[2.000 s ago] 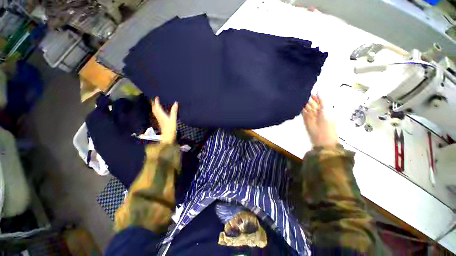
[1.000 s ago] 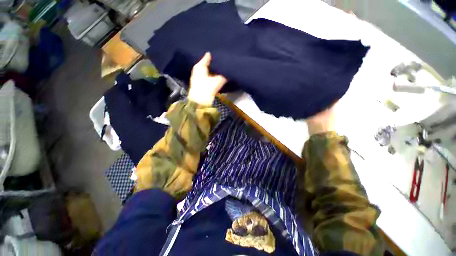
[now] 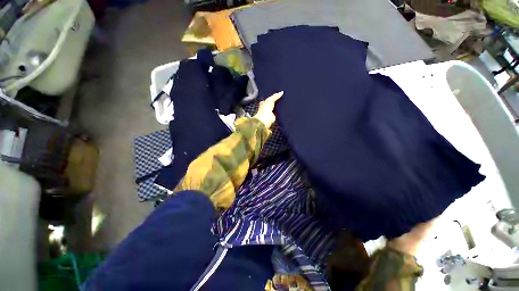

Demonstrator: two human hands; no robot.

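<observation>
A navy cut panel stack (image 3: 347,125) with uneven layered edges lies across the grey surface and the white table, its near edge over the table's front. My left hand (image 3: 268,109) is at the panel's left edge, thumb or finger pointing up along it; its other fingers are hidden, so its grip is unclear. My right hand (image 3: 418,236) is at the panel's lower right edge, blurred and partly covered by cloth; its grip cannot be told.
Heaped navy garment parts (image 3: 196,119) with white bits lie left of my lap, over a white bin (image 3: 162,94) and checked cloth (image 3: 151,165). Metal machine parts (image 3: 455,264) show at lower right. The grey surface (image 3: 392,34) adjoins the white table (image 3: 449,113).
The view has swung left, so the machine is mostly out of view. The panel now appears larger and reaches closer over the table's front edge. Both hands stay at its edges.
</observation>
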